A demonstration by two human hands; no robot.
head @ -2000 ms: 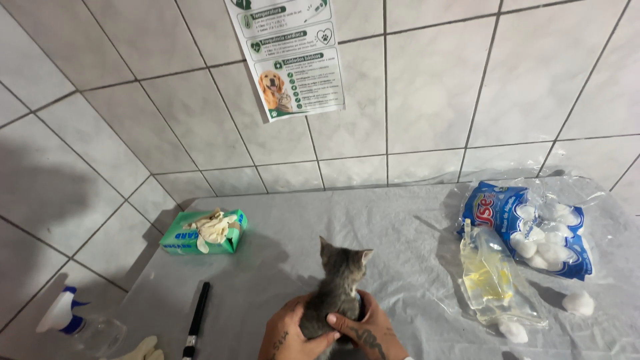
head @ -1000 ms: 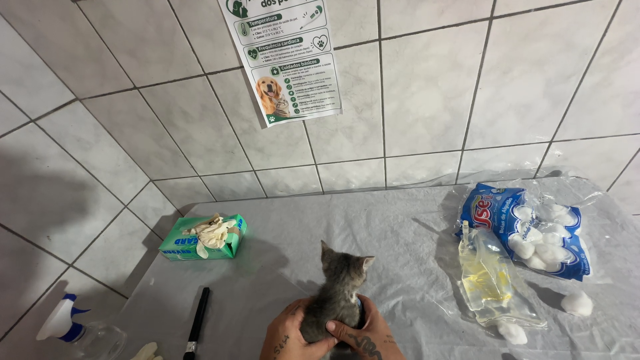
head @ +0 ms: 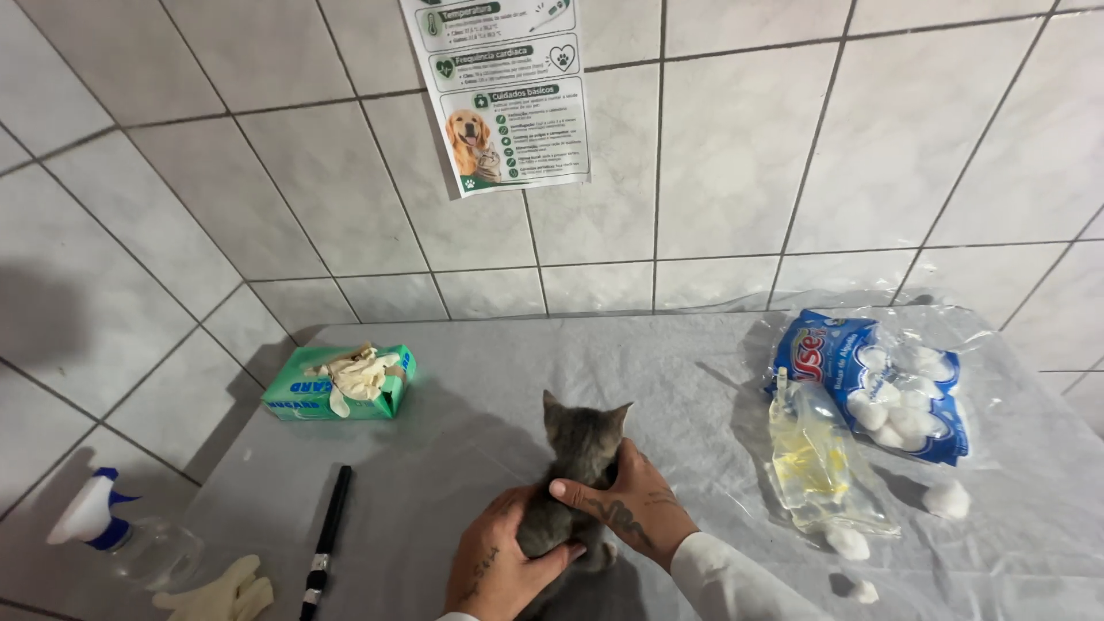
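Note:
A grey tabby kitten (head: 580, 444) is on the covered table at the lower middle, its back and the back of its head toward me. My left hand (head: 500, 552) wraps its hindquarters from the left, thumb across the lower back. Higher up, my right hand (head: 634, 504) holds its upper body from the right, with the thumb lying over its back. Both hands are bare, with white sleeves behind them. The kitten's face and front legs are hidden; a hind paw shows beneath my right hand.
Left: a green glove box (head: 293, 401) with latex gloves (head: 358, 375) on top, a black stick-like object (head: 332, 522), a spray bottle (head: 155, 552) and a loose glove (head: 226, 595). Right: a cotton-ball bag (head: 828, 345), a clear pouch of yellowish liquid (head: 811, 466) and loose cotton balls (head: 946, 499). A poster (head: 517, 103) hangs behind.
My right hand has moved up the kitten's body to its upper back; earlier both hands were level around its lower body. The kitten's body now leans more to the left at the rear.

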